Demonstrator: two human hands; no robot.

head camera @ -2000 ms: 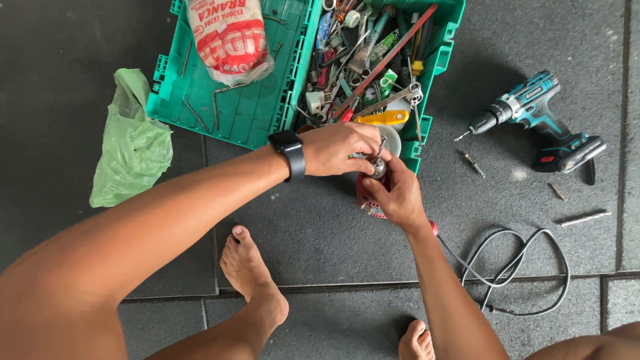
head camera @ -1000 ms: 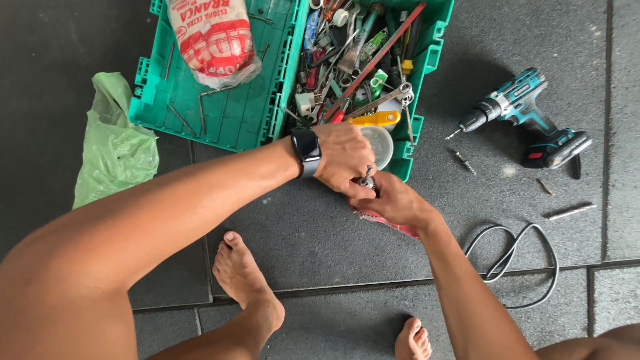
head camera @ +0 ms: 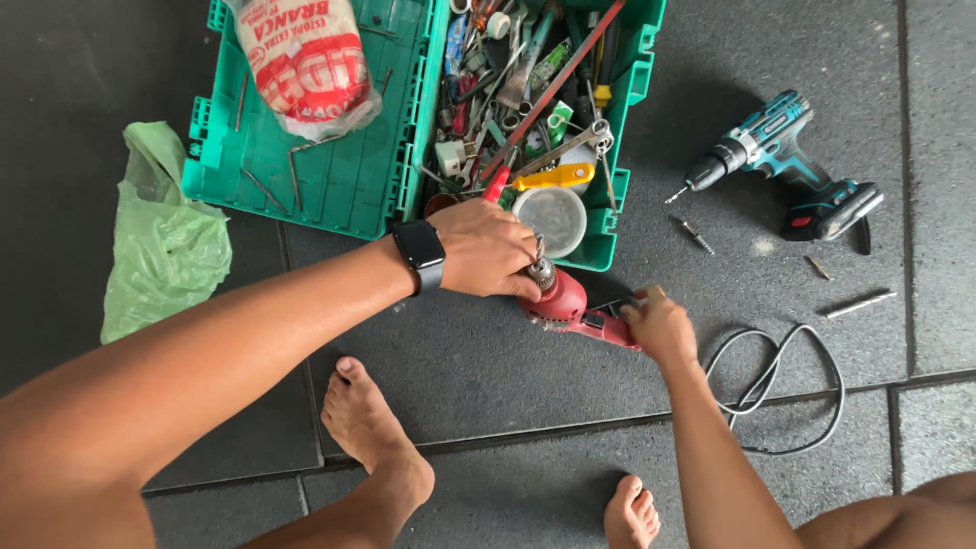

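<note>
My left hand (head camera: 488,248), with a watch on its wrist, grips the metal drill chuck (head camera: 542,273) of a red corded drill (head camera: 563,300). A drill bit (head camera: 540,245) points up from the chuck, toward the toolbox. My right hand (head camera: 662,324) is at the rear end of the drill's handle, its fingers around a small dark part that I cannot make out. The drill lies at a slant between both hands, just below the toolbox. Its lower side shows vents.
A green toolbox (head camera: 621,160) full of hand tools lies open above my hands. Its lid (head camera: 366,206) holds a bag of cotton waste (head camera: 313,69). To the right are a cordless drill (head camera: 770,149), a masonry bit (head camera: 860,304) and a looped cable (head camera: 831,366). A green plastic bag (head camera: 164,244) lies left.
My right hand has moved from the chuck, beside my left hand, down and right to the handle end. The red drill, mostly covered before, now shows. My left hand stays at the chuck.
</note>
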